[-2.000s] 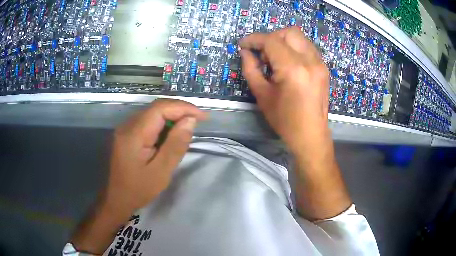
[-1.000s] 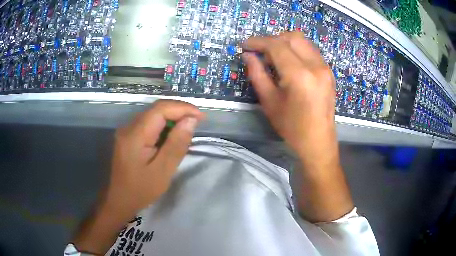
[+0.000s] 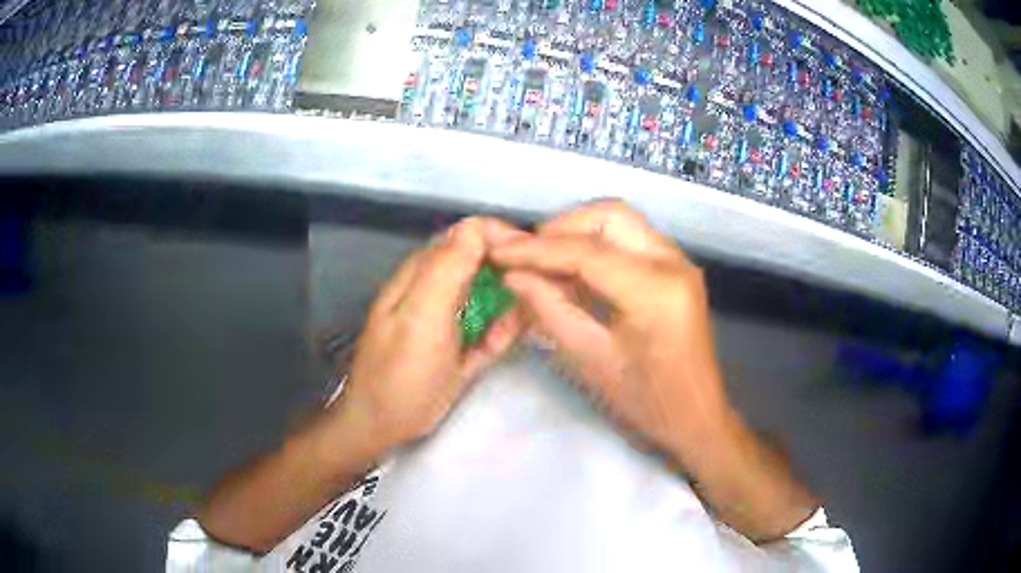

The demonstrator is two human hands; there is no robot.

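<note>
My left hand [image 3: 420,325] is curled around several small bright green components [image 3: 484,304], which show between its fingers and thumb. My right hand [image 3: 627,319] is beside it, its fingertips meeting the left fingertips above the green components. Both hands are slightly blurred, in front of the white garment and below the rail. Whether the right fingertips hold a component cannot be told. The circuit board panel [image 3: 672,95], with rows of blue, red and white parts, lies beyond the rail, apart from both hands.
The pale conveyor rail [image 3: 336,155] curves across between hands and panels. A plain silvery plate [image 3: 361,50] lies between panels. Another populated panel [image 3: 146,67] is at the left. A green component pile [image 3: 912,25] lies beyond the far rail. A blue object [image 3: 957,386] is at lower right.
My right hand has left the panel and come down to my left hand. My left hand has moved right, and more green shows in it. The view has shifted, with the rail higher in the picture.
</note>
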